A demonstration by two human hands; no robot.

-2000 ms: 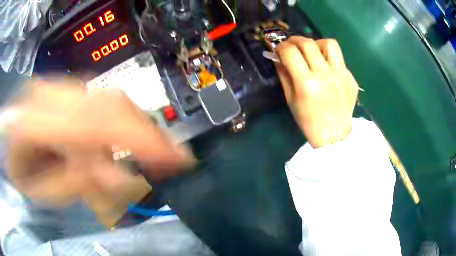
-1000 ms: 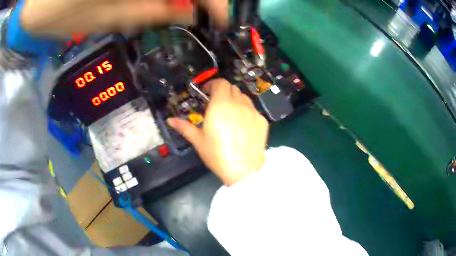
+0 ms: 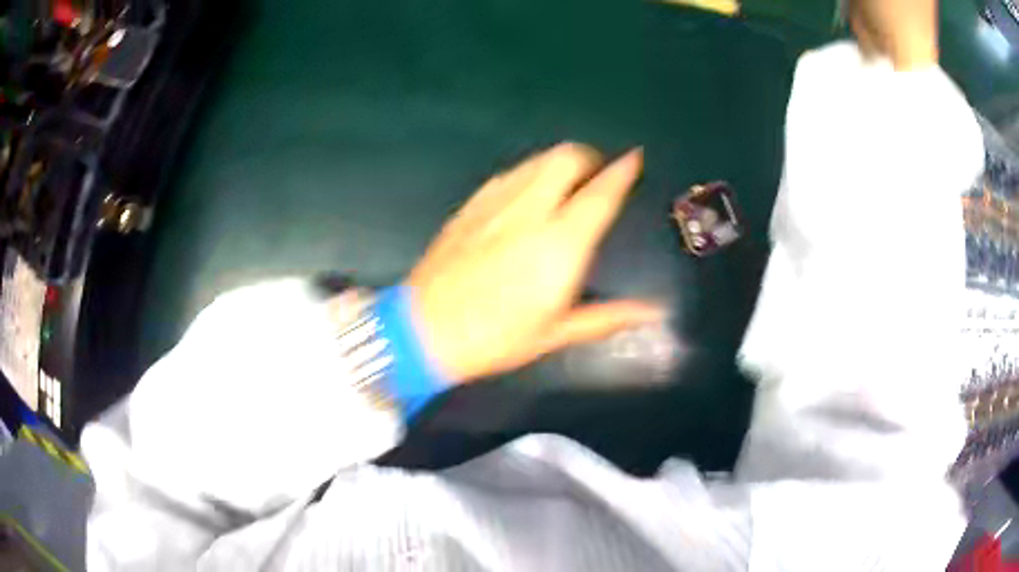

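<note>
My left hand (image 3: 514,263), with a blue strap at the wrist, is over the dark green mat (image 3: 302,156), its thumb and fingers apart and slightly blurred. A blurred, pale, see-through thing (image 3: 648,352) shows just below my thumb; I cannot tell what it is or whether the thumb touches it. A small watch housing (image 3: 706,218) lies on the mat to the right of my fingertips, apart from my hand. My right hand (image 3: 897,28) is at the top right, cut off by the picture's edge; its fingers are hidden.
The black fixture machine (image 3: 117,268) stands along the left edge. Clear trays (image 3: 992,324) with rows of small parts are at the right edge, beyond my right sleeve. A piece of yellow tape (image 3: 715,5) shows at the top edge.
The view has swung right, from the machine to the mat. My right hand has left the fixture and is at the top right. My left hand has come down over the mat.
</note>
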